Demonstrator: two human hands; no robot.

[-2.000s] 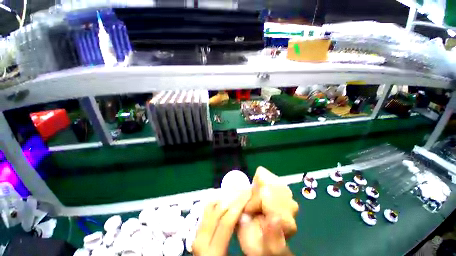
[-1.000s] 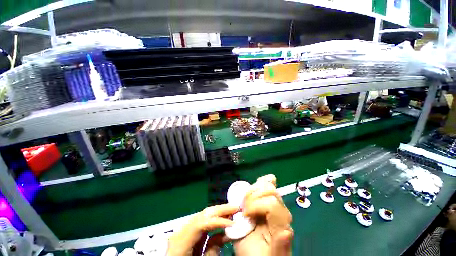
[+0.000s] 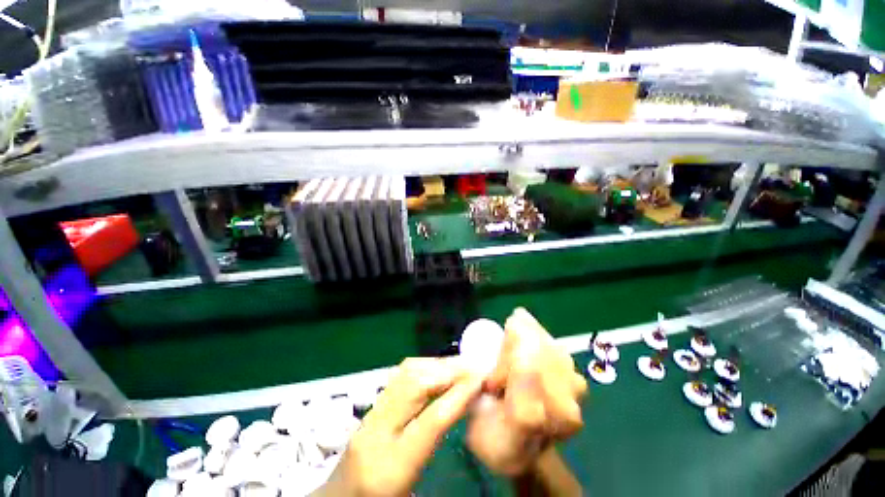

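My left hand [image 3: 403, 422] and my right hand [image 3: 529, 398] are together in the lower middle. They hold a round white housing [image 3: 482, 343] between them, its disc showing above the fingertips. The fingers cover the rest of it, and whether the right hand holds a further part is hidden. A pile of white housings [image 3: 257, 456] lies left of my left hand. Several white discs with dark and copper parts standing on them [image 3: 651, 367] lie spaced out on the green mat at right.
A black compartment tray [image 3: 444, 306] lies beyond the white edge strip [image 3: 262, 390]. Grey ribbed trays [image 3: 351, 231] stand behind it under the white shelf [image 3: 437, 153]. Clear plastic with white pieces [image 3: 842, 367] lies far right. A red bin [image 3: 99, 241] is at left.
Since one second ago the view has tipped down, showing more of the pile. The second white round piece seen between my hands then is now not visible. The hands stay together around the white housing.
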